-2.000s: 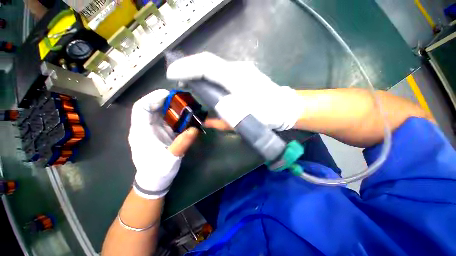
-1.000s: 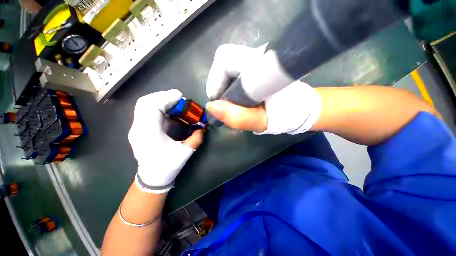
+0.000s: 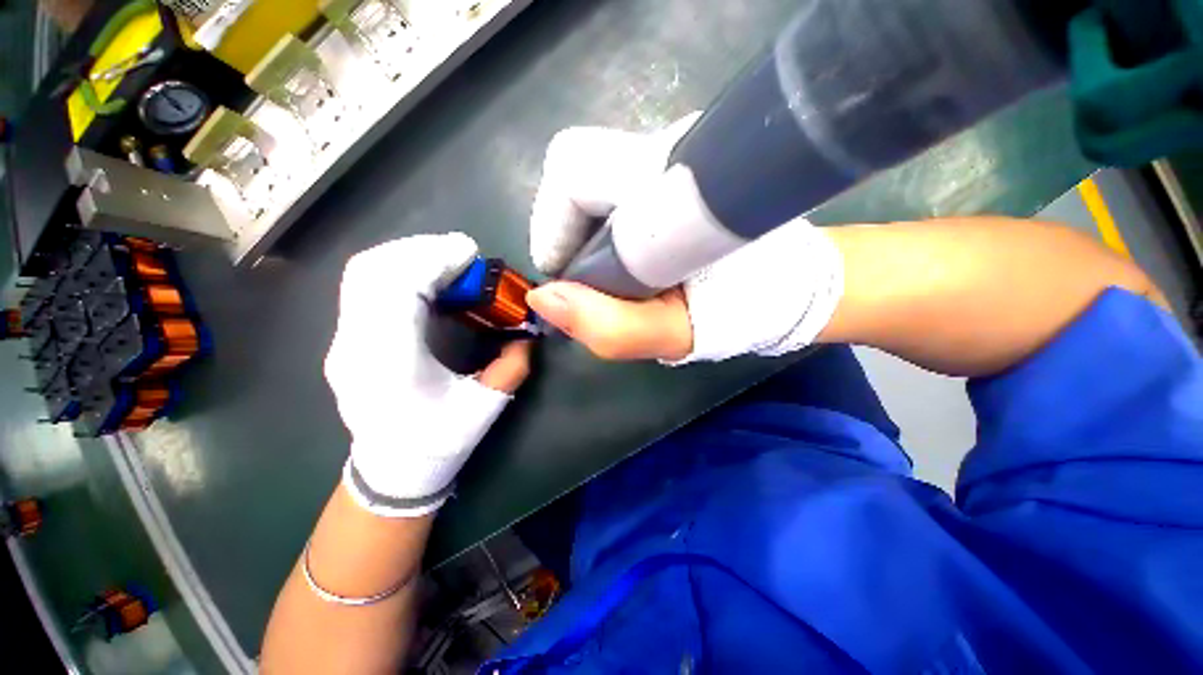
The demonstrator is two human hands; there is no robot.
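Note:
My left hand (image 3: 412, 376), in a white knit glove with bare thumb tip, holds a coil component (image 3: 497, 295) with copper-orange winding and a blue end. My right hand (image 3: 633, 251), in a white glove with bare thumb, grips the lower part of a thick dark grey dispensing syringe (image 3: 844, 112) with a pale band. The syringe slants up to the right, close to the camera, with a green cap (image 3: 1137, 86) at its rear. Its tip end is at the coil's right side, mostly hidden by my right thumb and fingers.
A pale metal fixture (image 3: 346, 129) with clear-yellowish slots stands at the upper left, with a black and yellow box with a dial (image 3: 173, 107) behind. A block of coils (image 3: 112, 330) stands at the left. Loose coils lie on the green conveyor (image 3: 92, 547) beyond a pale rail.
Since the first frame the syringe has swung up towards the camera and its tip has come to the coil's right side. The coil has turned in my left hand.

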